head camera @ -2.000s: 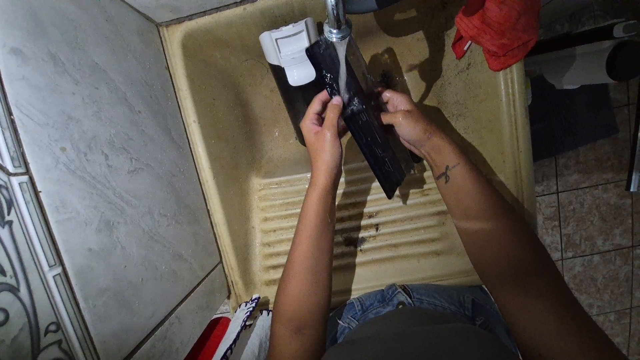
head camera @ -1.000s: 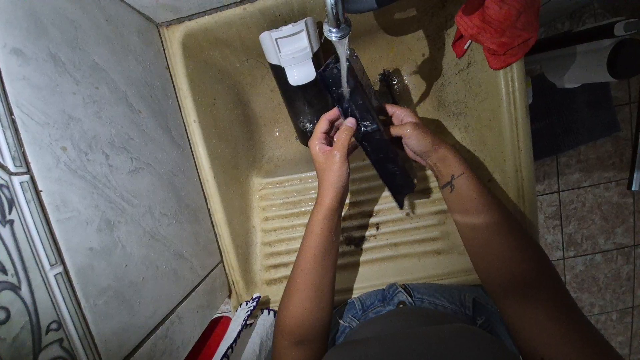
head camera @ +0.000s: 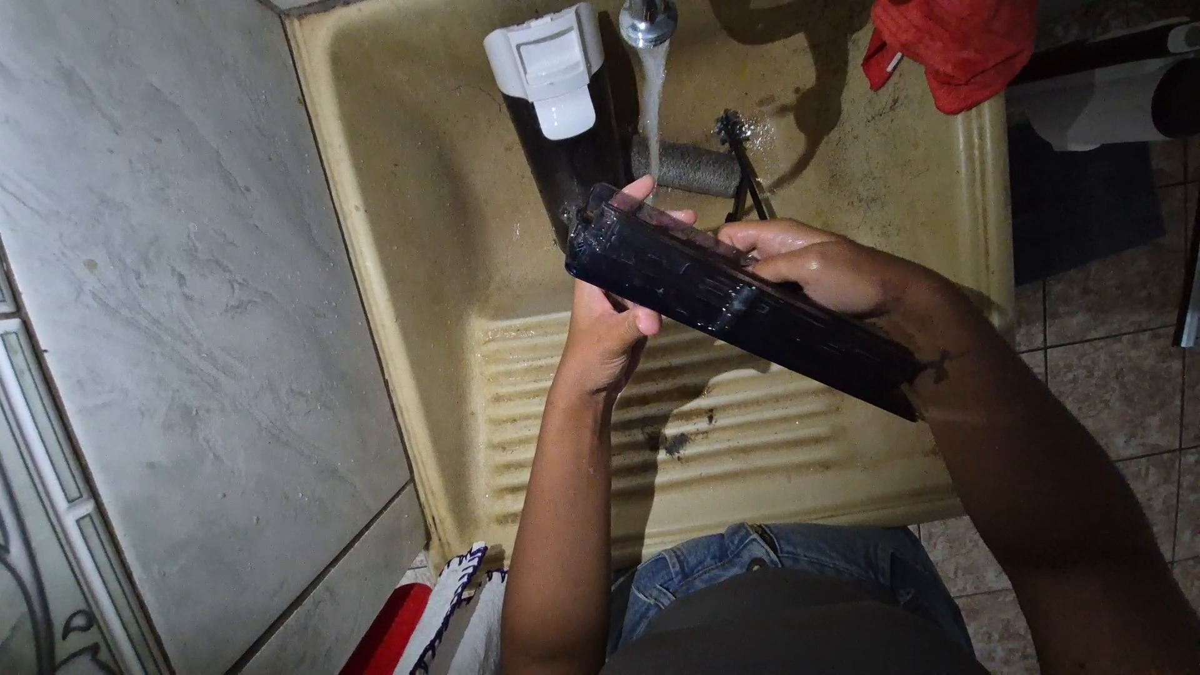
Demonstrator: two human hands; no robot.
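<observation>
A long dark plastic piece (head camera: 741, 305), wet and shiny, is held tilted over the washboard ribs of a yellowish laundry sink. My left hand (head camera: 619, 319) grips its upper left end, thumb below and fingertips behind. Along its upper edge, my right hand (head camera: 811, 262) holds it with bent fingers. Water (head camera: 653, 103) runs from the metal faucet (head camera: 649, 23) down behind the piece near my left fingertips. Beyond my hands, a dark container with a white lid (head camera: 553, 66) leans in the basin. A gray cylindrical roll or brush (head camera: 689, 167) lies beside a thin black tool (head camera: 741, 155).
The sink's rim (head camera: 984, 234) runs along the right, with a red cloth (head camera: 956, 47) over its back corner. A marbled tile wall (head camera: 187, 234) borders the left. White and red fabric (head camera: 441, 609) hangs at lower left; a white cylindrical object (head camera: 1106, 103) is outside the sink, right.
The dark piece has turned from steep to a flatter slant and moved out from under the faucet, toward me. The gray roll behind it now shows.
</observation>
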